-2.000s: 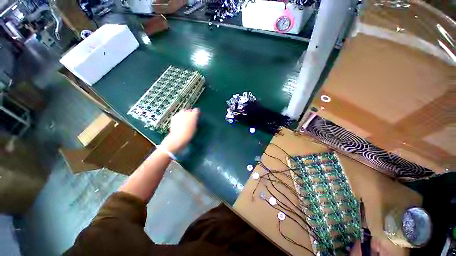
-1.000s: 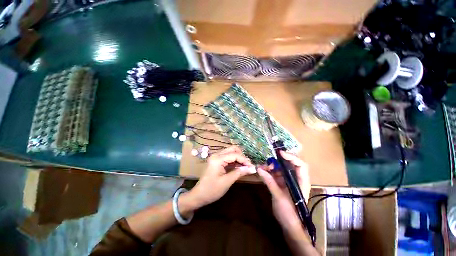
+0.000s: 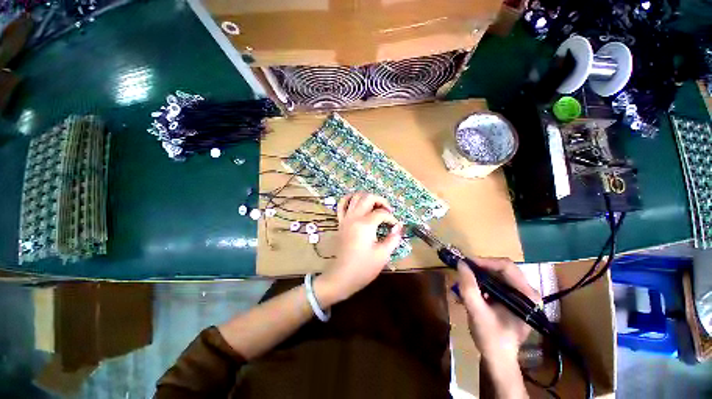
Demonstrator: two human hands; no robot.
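Observation:
A green-and-cream PCB panel [image 3: 351, 160] lies slanted on the cardboard mat [image 3: 468, 226]. My right hand [image 3: 496, 300] holds the black soldering iron [image 3: 500, 290]; its metal tip points left, close to my left fingertips. My left hand [image 3: 363, 238] is over the panel's lower left part, thumb and fingers pinched together; whatever is between them is too small to tell. Several leads with white discs [image 3: 312, 228] fan out from the panel's left side. A bundle of black leads [image 3: 222, 125] with pale discs lies on the green mat to the left.
A round pot [image 3: 482, 144] stands right of the panel. The soldering station [image 3: 589, 171], green cap [image 3: 567, 108] and wire reel [image 3: 603, 66] are farther right. A panel stack [image 3: 66, 187] is at far left. A cardboard screen [image 3: 351, 31] stands behind. An open carton [image 3: 585, 327] is below the bench edge.
My hands have moved apart from their meeting at the bench edge. My left hand is now over the panel, and the iron, earlier pointing up and away, is now turned with its tip toward my left fingers.

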